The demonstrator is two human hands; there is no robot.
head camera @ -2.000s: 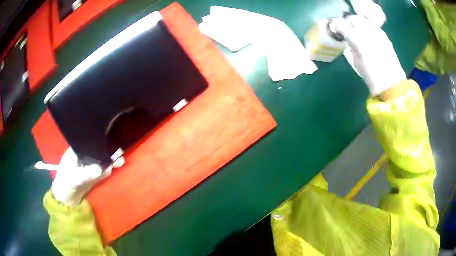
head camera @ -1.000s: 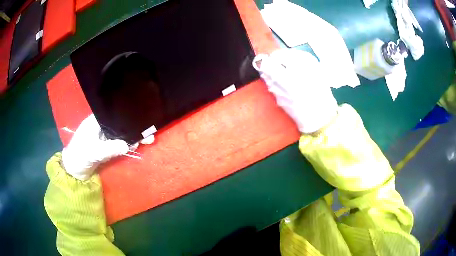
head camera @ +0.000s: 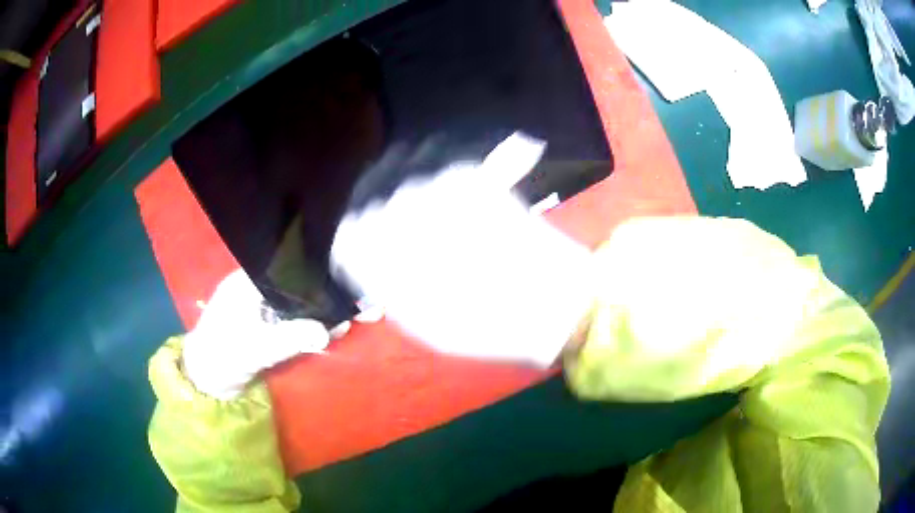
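Note:
A glossy black LCD panel [head camera: 482, 80] lies face up on a red foam pad [head camera: 381, 401], with small white tabs at its near edge. My left hand [head camera: 246, 336], white-gloved, grips the panel's near left corner. My right hand [head camera: 482, 261], white-gloved and motion-blurred, is over the panel's near edge and covers part of it. Its fingers are too blurred to tell whether it holds a wipe.
White wipes [head camera: 722, 75] lie right of the pad. Beyond them stands a squarish bottle [head camera: 833, 130] with a metal top, near a crumpled white cloth [head camera: 883, 50]. Another panel [head camera: 68, 100] lies on a red pad at the upper left.
My right hand has gone from the bottle to the panel's right side, then left across its near edge. My left hand stays at the corner. The view has shifted left.

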